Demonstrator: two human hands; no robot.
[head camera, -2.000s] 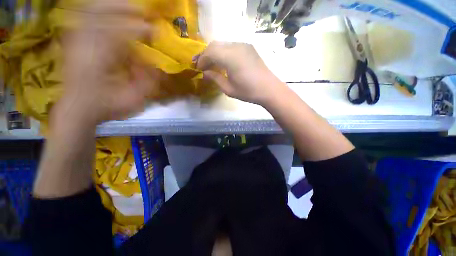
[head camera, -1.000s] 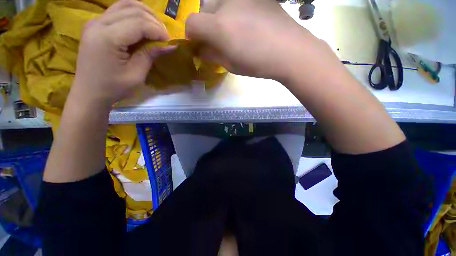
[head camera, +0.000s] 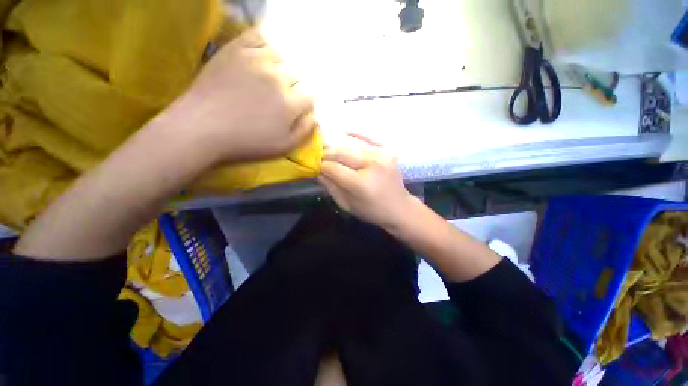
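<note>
The mustard-yellow garment (head camera: 98, 83) lies in a large pile on the left of the white table and runs under my left forearm to the front edge. My left hand (head camera: 253, 98) is closed on the garment near its right end, knuckles up. My right hand (head camera: 366, 179) pinches the garment's folded yellow tip at the table's front edge, close beside my left hand. My fingers hide part of the held edge. The lamp glare hides most of the area above my hands.
Black-handled shears (head camera: 535, 87) lie on the table at the right, with small green-orange snips (head camera: 600, 88) beside them. A small dark machine part (head camera: 411, 15) shows at the top. Blue baskets with yellow pieces stand below at left (head camera: 198, 260) and right (head camera: 577, 260).
Both hands have moved toward the table's front edge with the garment. My left hand has turned over it and my right hand has come down to its tip. The small dark label is no longer clearly visible.
</note>
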